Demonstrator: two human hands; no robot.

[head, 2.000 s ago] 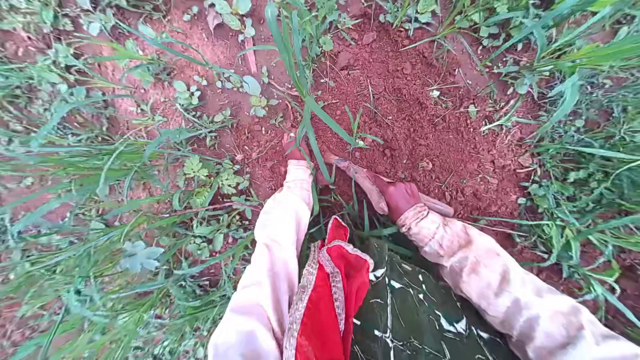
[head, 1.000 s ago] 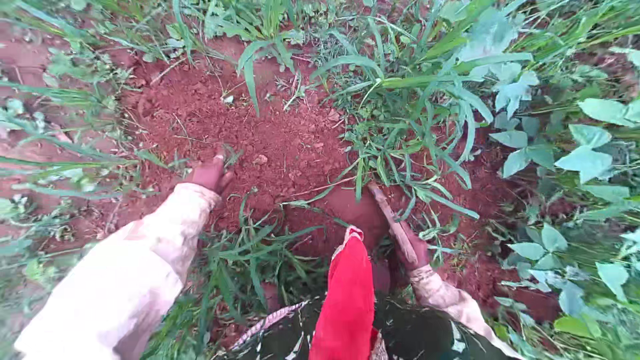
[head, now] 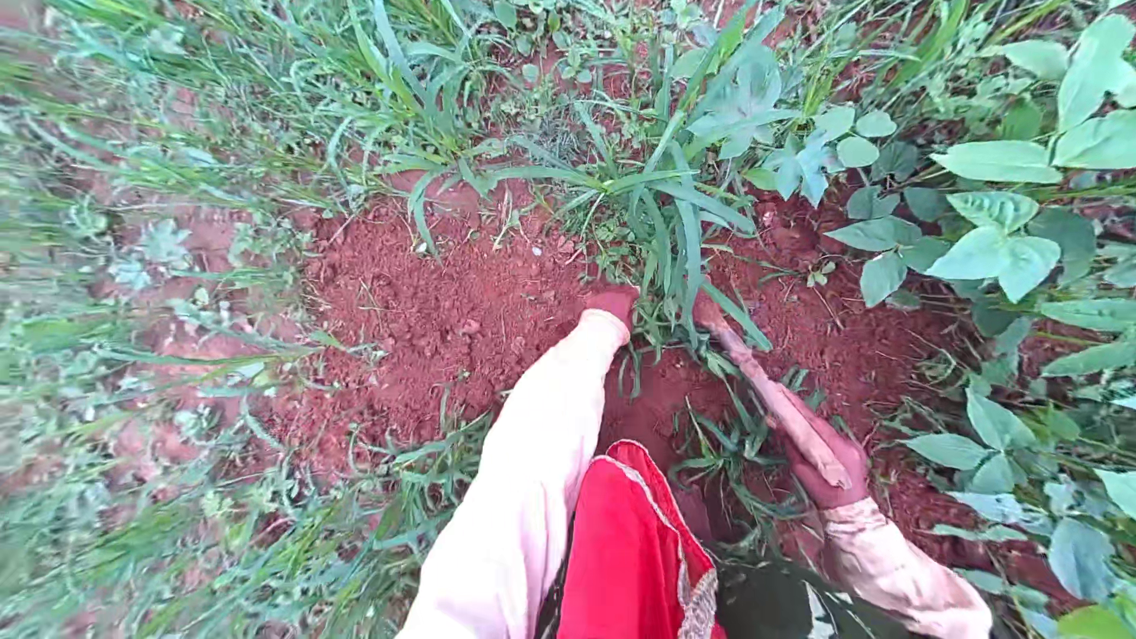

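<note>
My right hand (head: pixel 825 461) grips a short, rough wooden handle (head: pixel 781 404) that slants up and left; its far end lies among grass blades, and any blade there is hidden. My left hand (head: pixel 612 306) is at the left side of a clump of long green grass (head: pixel 661 240), its fingers mostly hidden by leaves, so its hold cannot be made out. Reddish loose soil (head: pixel 444 328) lies left of the clump. Both arms wear pale long sleeves, and a red cloth (head: pixel 621 550) with a patterned border hangs between them.
Broad-leaved plants (head: pixel 1003 248) stand along the right side. More grass (head: pixel 417 98) grows across the top, and low weeds (head: pixel 160 355) cover the left. Small grass tufts (head: pixel 732 461) lie between my arms, near the dark patterned cloth (head: pixel 781 599) at the bottom.
My left hand has moved from the bare soil to the grass clump. My right hand still holds the wooden handle. The view has shifted markedly over the ground.
</note>
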